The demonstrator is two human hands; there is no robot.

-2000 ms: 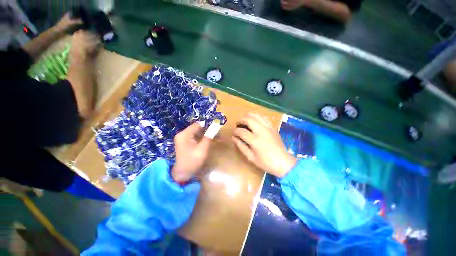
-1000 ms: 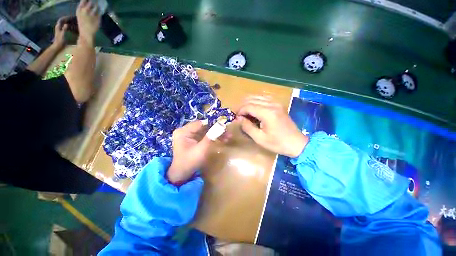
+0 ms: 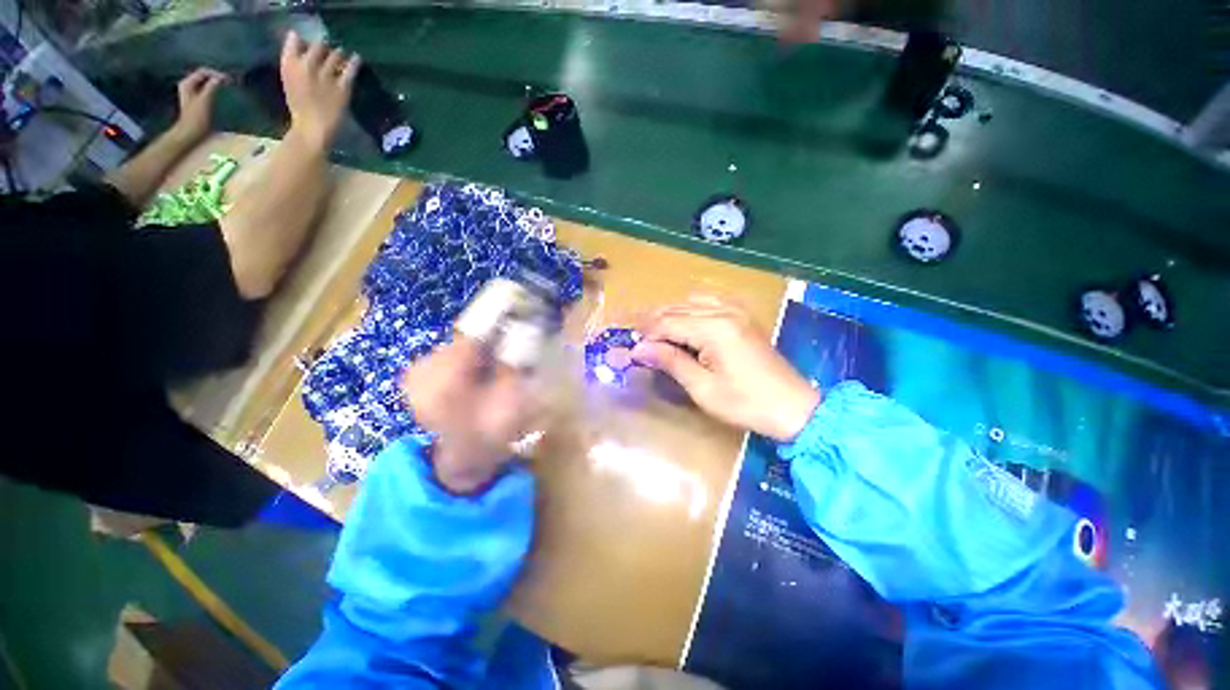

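A large tangled pile of blue circuit boards (image 3: 465,270) with white wires lies on the tan board. My right hand (image 3: 722,364) pinches a small blue circuit board (image 3: 614,359) at its fingertips, over the tan board to the right of the pile. My left hand (image 3: 483,384) is blurred by motion at the pile's right edge, with white coverings on its thumb and fingertip. Whether its fingers hold anything cannot be told.
A green belt (image 3: 809,189) runs behind, carrying round black bases with white centres (image 3: 925,236) and black housings (image 3: 556,135). A glossy printed sheet (image 3: 836,539) lies under my right arm. A person in black (image 3: 122,364) works at left beside green parts (image 3: 189,196).
My left hand has moved away from my right hand, back toward the pile. The blue board now shows at my right fingertips alone. More black parts show on the belt at upper right.
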